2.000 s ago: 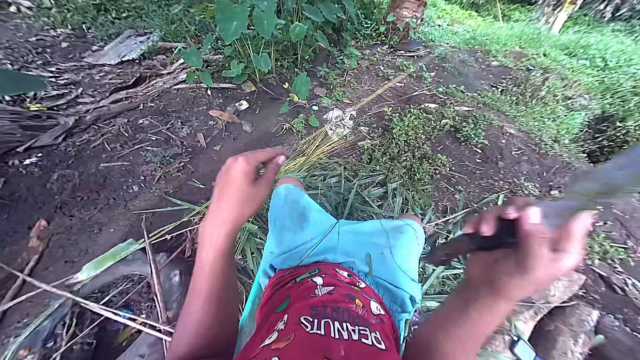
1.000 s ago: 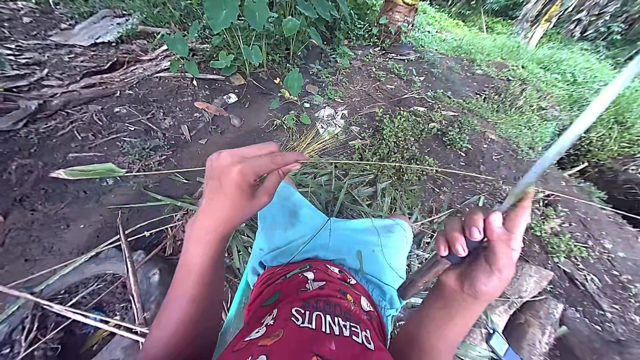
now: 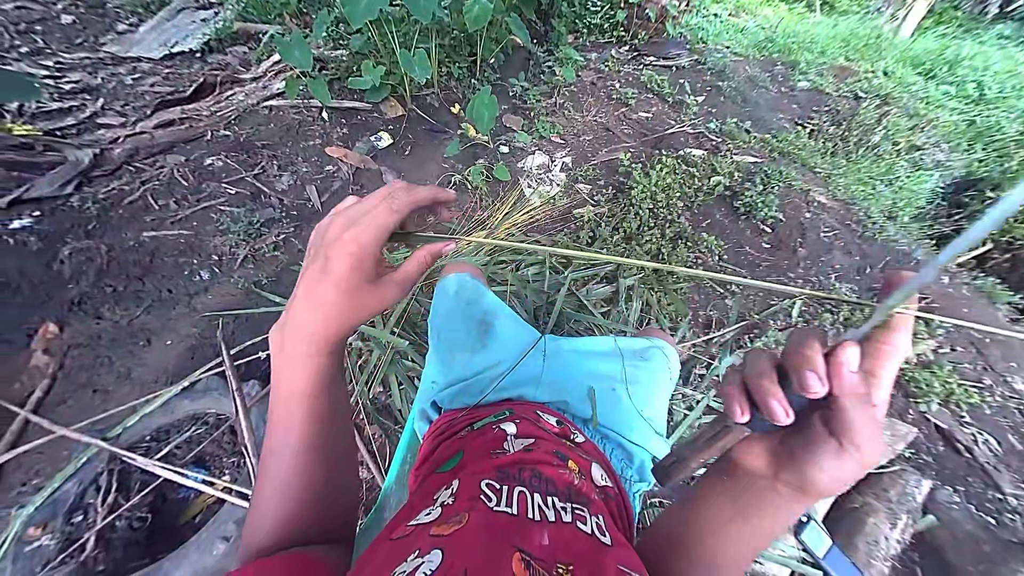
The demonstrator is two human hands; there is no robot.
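Observation:
Between my hands runs a long thin green-yellow stalk (image 3: 640, 262). Its left end lies at my left hand (image 3: 360, 260), between the thumb and the curled fingers. The right end passes my right hand (image 3: 824, 392) near the raised index finger and the blade. That hand is closed around the dark handle of a long knife (image 3: 944, 268), whose blurred blade points up and right, crossing the stalk. Cut green leaves (image 3: 576, 300) and a bundle of thin yellow stems (image 3: 512, 220) lie on the ground beyond and around my knees.
An old tire (image 3: 216, 432) with dry sticks across it lies at lower left. Logs (image 3: 876, 512) and a device with a blue strap (image 3: 824, 544) are at lower right. Leafy plants (image 3: 416, 64) stand ahead, dry husks (image 3: 200, 112) at upper left, grass at upper right.
Two seconds ago the blade pointed right over the ground and no stalk stretched between the hands. A second ago a stalk with a leafy left end spanned them; that leafy end no longer shows.

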